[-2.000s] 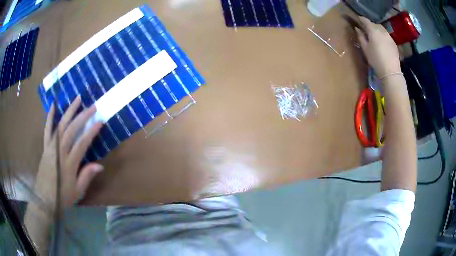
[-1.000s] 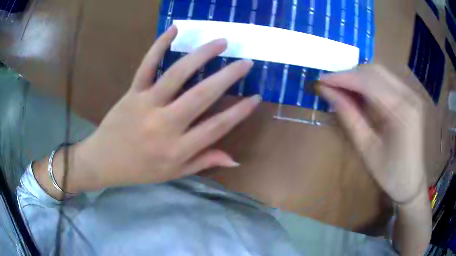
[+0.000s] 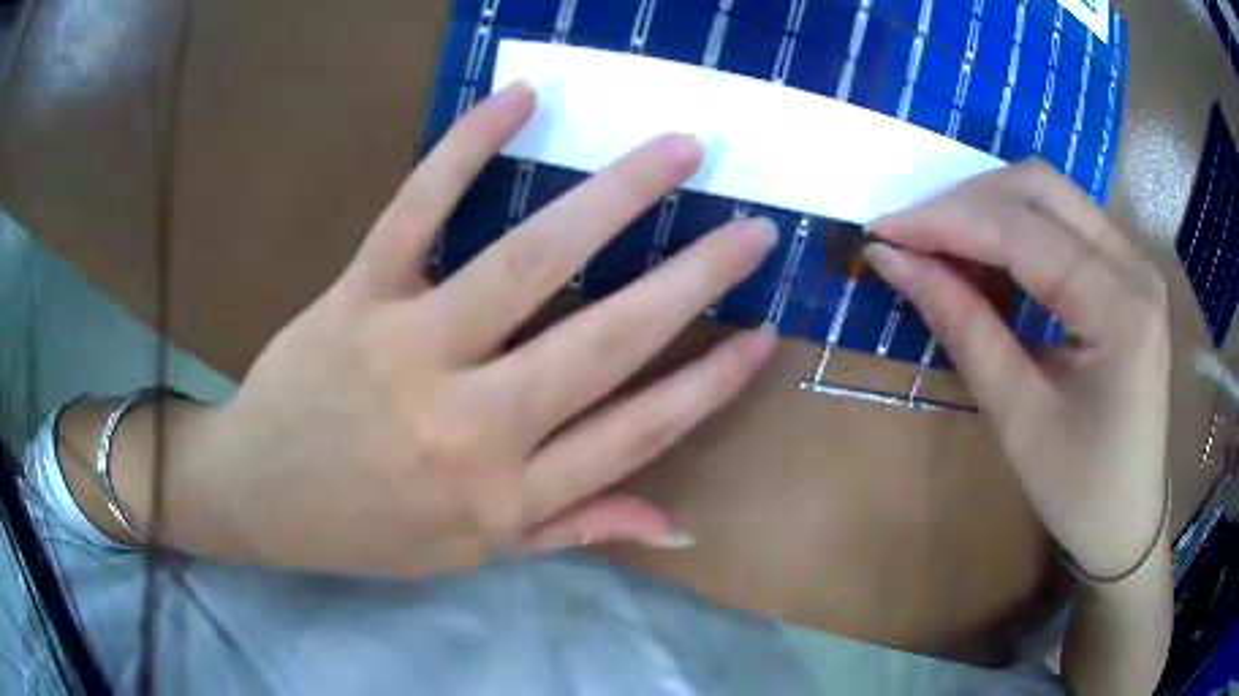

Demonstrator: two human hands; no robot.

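The blue solar cell (image 3: 652, 245) lies back side up on the brown table, with broad dashed silver lines. A white insulating strip (image 3: 734, 129) runs across it. My left hand (image 3: 503, 354) lies spread over the cell's lower left, fingertips on the strip and cell. My right hand (image 3: 1026, 299) pinches a small brown-orange piece (image 3: 845, 254) at its fingertips, over the cell just below the strip. Part of the piece is hidden by the fingers. The silver connecting ribbon (image 3: 870, 396) projects past the cell's near edge, its right end behind my right hand.
Another dark blue cell (image 3: 1209, 224) lies at the right rim, with a thin silver ribbon (image 3: 1211, 432) below it. A second white strip (image 3: 1088, 14) shows at the top right of the cell. My pale clothing fills the bottom. A dark cord-like line crosses the left side.
My right hand came from the far right of the table to the cell and now holds the small brown piece. My left hand moved further onto the cell. The view has turned and come closer.
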